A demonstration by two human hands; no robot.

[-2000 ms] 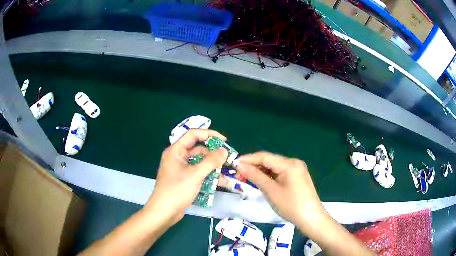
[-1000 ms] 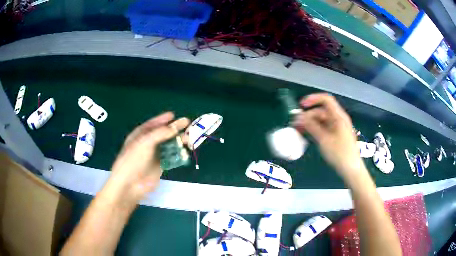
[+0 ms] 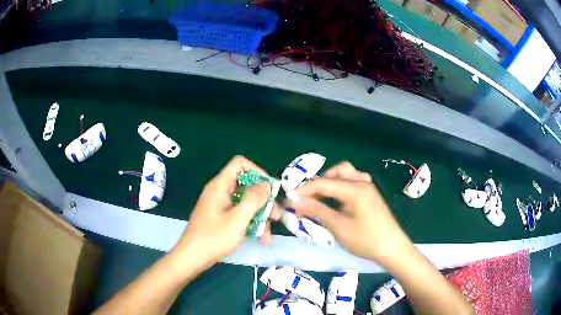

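Observation:
My left hand (image 3: 224, 206) holds several green circuit boards (image 3: 251, 179) between thumb and fingers, above the near part of the conveyor. My right hand (image 3: 344, 209) is beside it, its fingertips pinched at a small white connector (image 3: 291, 195) near the boards' right edge; the fingertips are blurred. One white housing (image 3: 305, 170) with a blue strip lies behind the hands. Another white housing (image 3: 307, 229) shows below the right hand, partly covered by it. Whether the connector is seated in a board cannot be told.
Housings with wires (image 3: 152, 181) and a narrow white cover (image 3: 159, 139) lie left on the belt. More housings (image 3: 492, 203) lie right. Several housings (image 3: 341, 294) sit on the near bench, beside pink-red bubble wrap (image 3: 495, 283). A carton (image 3: 43, 252), blue basket (image 3: 224, 29) and wire pile (image 3: 350, 43) surround the belt.
My right hand has released a white housing with board at right and come back to the left hand, now pinching a connector. Left-side belt parts have shifted right in view.

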